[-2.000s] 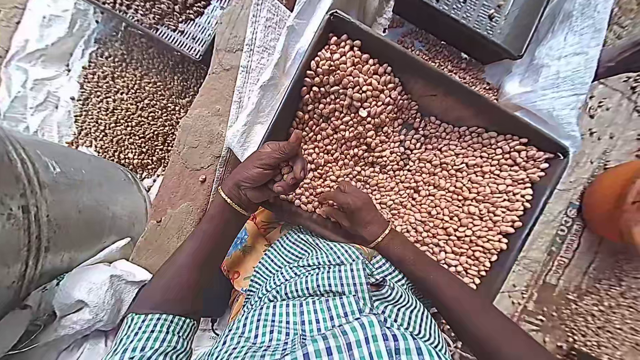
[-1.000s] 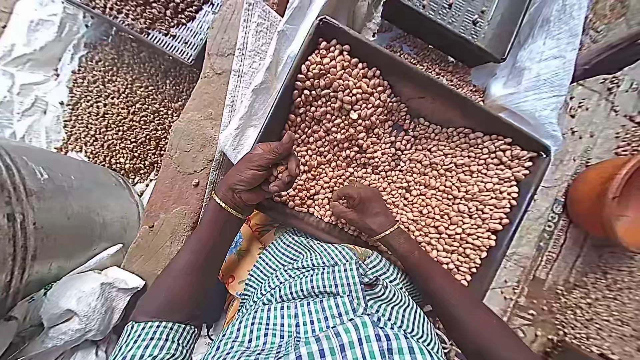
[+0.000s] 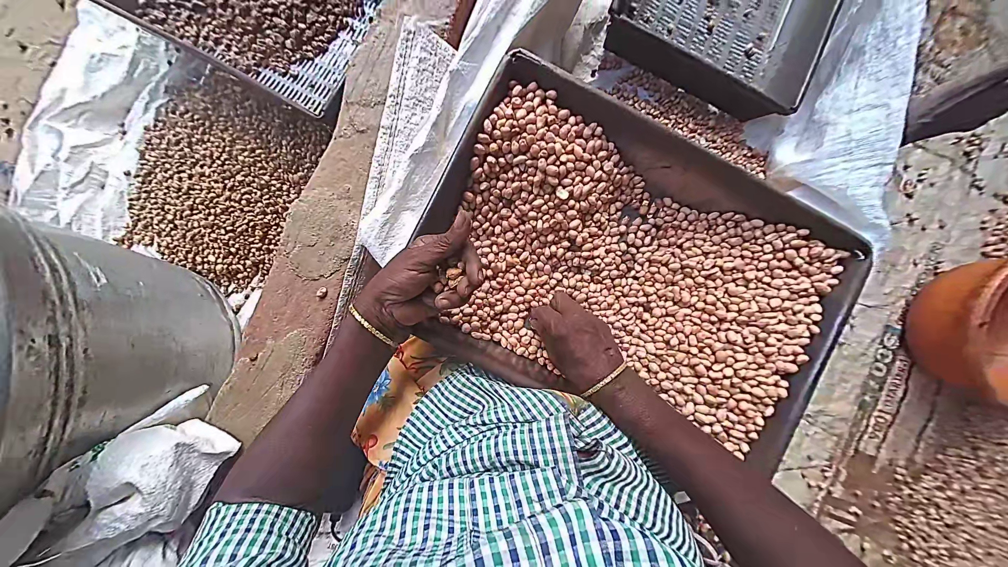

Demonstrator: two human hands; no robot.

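A dark metal tray [image 3: 677, 169] rests tilted across the lap, spread with many pinkish-brown shelled nuts [image 3: 669, 276] that look like peanuts. My left hand [image 3: 433, 276], with a gold bangle at the wrist, is curled at the tray's left edge around a few small brownish pieces. Over the nuts near the tray's lower edge is my right hand [image 3: 579, 339], also with a bangle, its fingers curled downward; its fingertips are hidden, so whether it holds a nut cannot be told.
On the left stand a large metal drum [image 3: 110, 331] and a white sack [image 3: 150, 480]. A slotted metal sieve [image 3: 315, 87] lies above a heap of brown nuts [image 3: 220, 181]. Another perforated tray [image 3: 724, 47] is at the top right. An orange pot [image 3: 957, 323] sits at the right edge.
My right hand has turned from slightly spread fingers to a tighter curl over the nuts. My left hand stays at the tray's left edge, its fingers now parted enough to show the pieces.
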